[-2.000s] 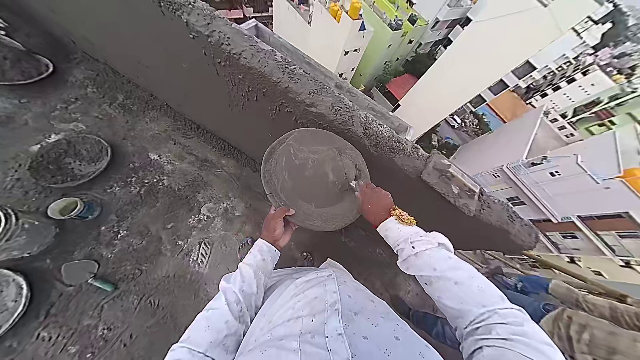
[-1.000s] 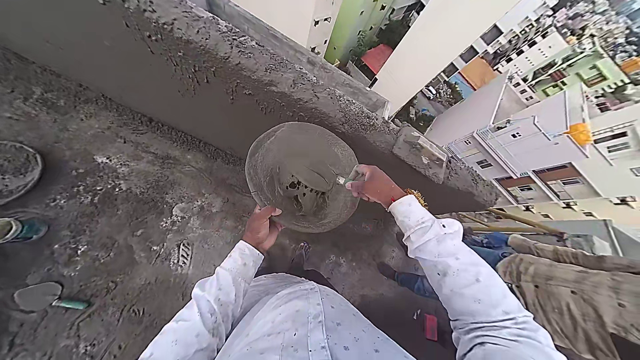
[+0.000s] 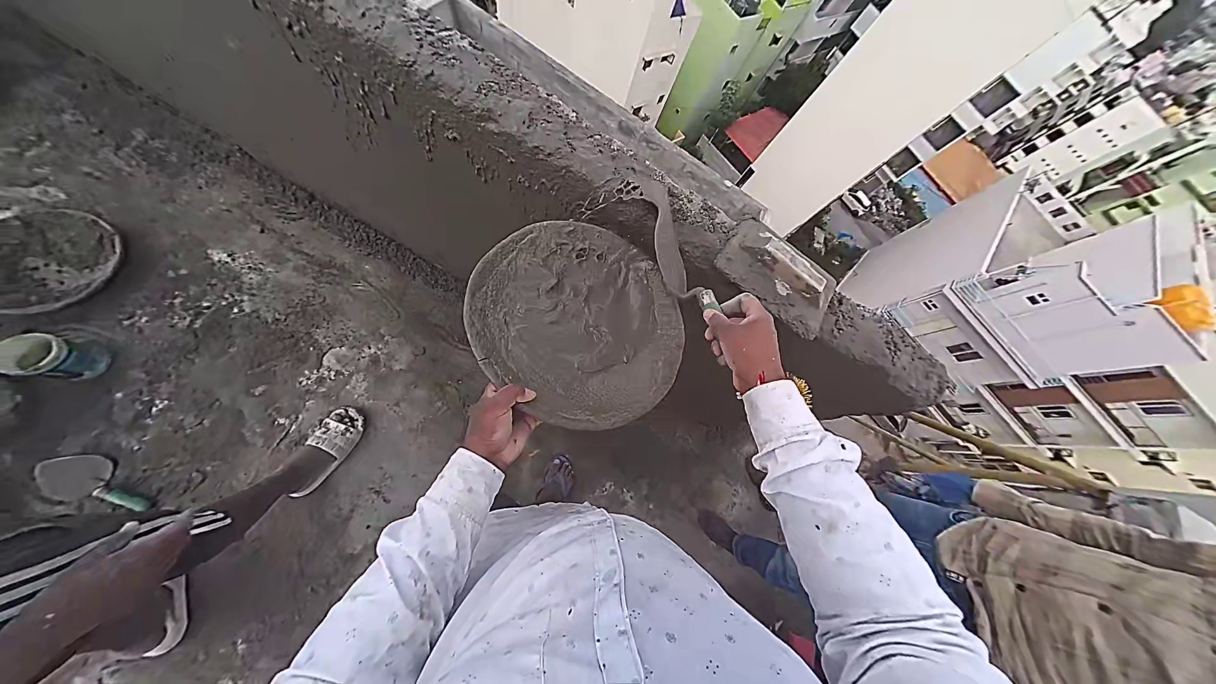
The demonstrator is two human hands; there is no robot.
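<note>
My left hand (image 3: 500, 424) grips the lower left rim of a round pan of wet mortar (image 3: 575, 323), with the thumb over the edge. To the right of the pan, my right hand (image 3: 746, 340) is closed around the handle of a trowel (image 3: 668, 249). The trowel's mortar-coated blade reaches up to the top of the parapet wall (image 3: 532, 114), where wet mortar lies at its tip. Below the wall's rough top, its inner face looks smoothly plastered. The fingers under the pan are hidden.
At the left stand another round mortar pan (image 3: 57, 261) and a small bucket (image 3: 43, 354); a second trowel (image 3: 90, 480) lies on the floor. One person's arm and sandalled foot (image 3: 334, 442) show at lower left, another person (image 3: 1064, 589) at lower right. Beyond the parapet is a drop to buildings.
My right hand has moved the trowel from over the pan to the parapet top. A person's arm and foot have come into view at lower left. My left hand still holds the pan.
</note>
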